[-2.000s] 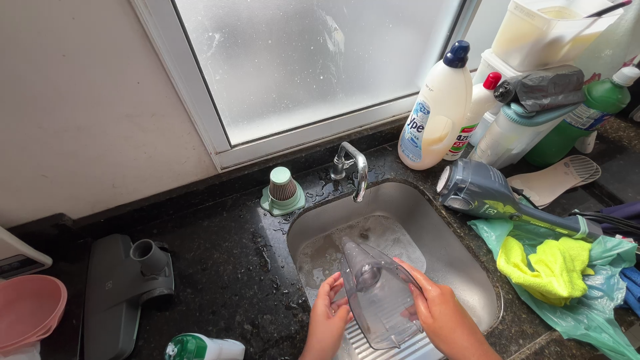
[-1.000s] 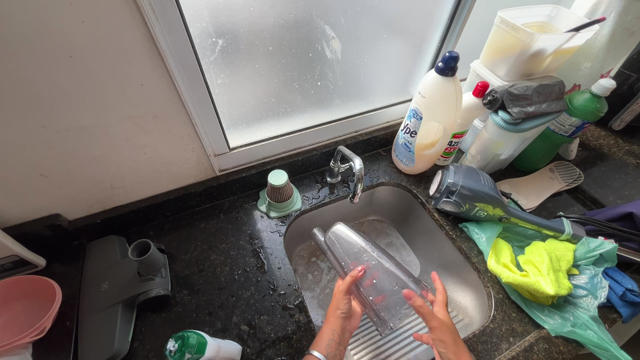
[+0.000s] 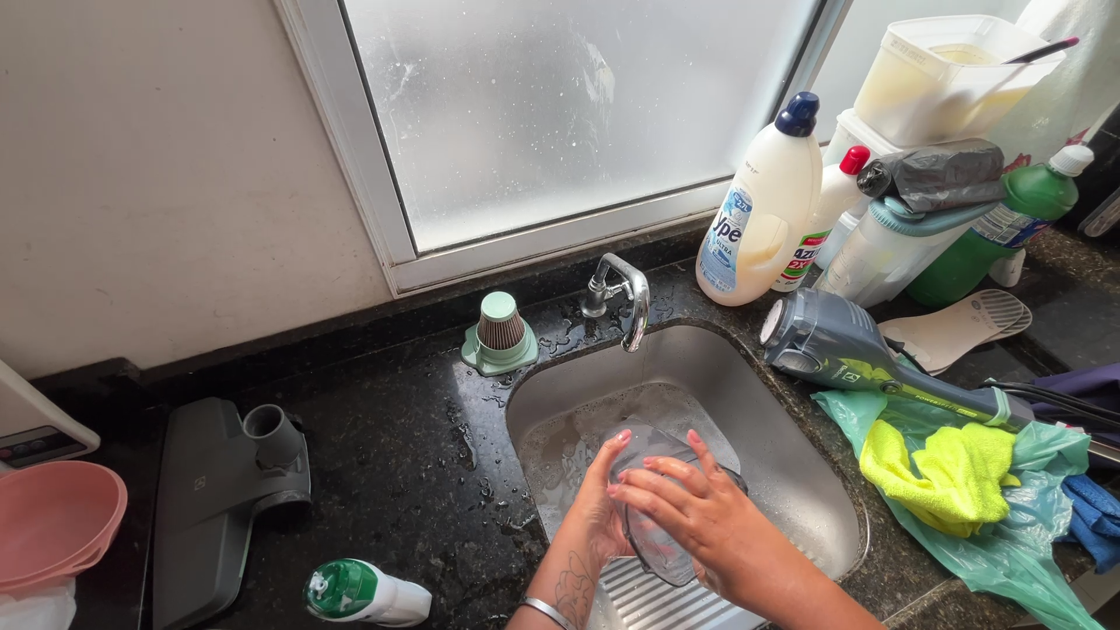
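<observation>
Over the stainless steel sink (image 3: 818, 472), my left hand (image 3: 604, 503) supports a clear plastic dust cup (image 3: 662, 549) from its left side. My right hand (image 3: 691, 507) lies across the cup's upper side with its fingers spread, touching it. Part of the cup is hidden behind the fingers. Cloudy, sudsy water (image 3: 569, 446) covers part of the sink bottom, and a ribbed metal surface (image 3: 643, 599) shows below my hands. The chrome faucet (image 3: 637, 297) rises behind the sink. A pleated filter in a pale green holder (image 3: 500, 337) stands at the sink's back left.
Left lie a vacuum floor head (image 3: 206, 507), a pink bowl (image 3: 57, 525) and a green-topped bottle (image 3: 367, 593). Right are a handheld vacuum body (image 3: 840, 341), a yellow cloth (image 3: 941, 477) on a green plastic bag (image 3: 1006, 551), a white detergent bottle (image 3: 761, 214) and stacked tubs (image 3: 919, 96).
The clear cup has been turned in my hands, from lengthwise over the sink to a more end-on view. My right hand has moved from its right side to across it.
</observation>
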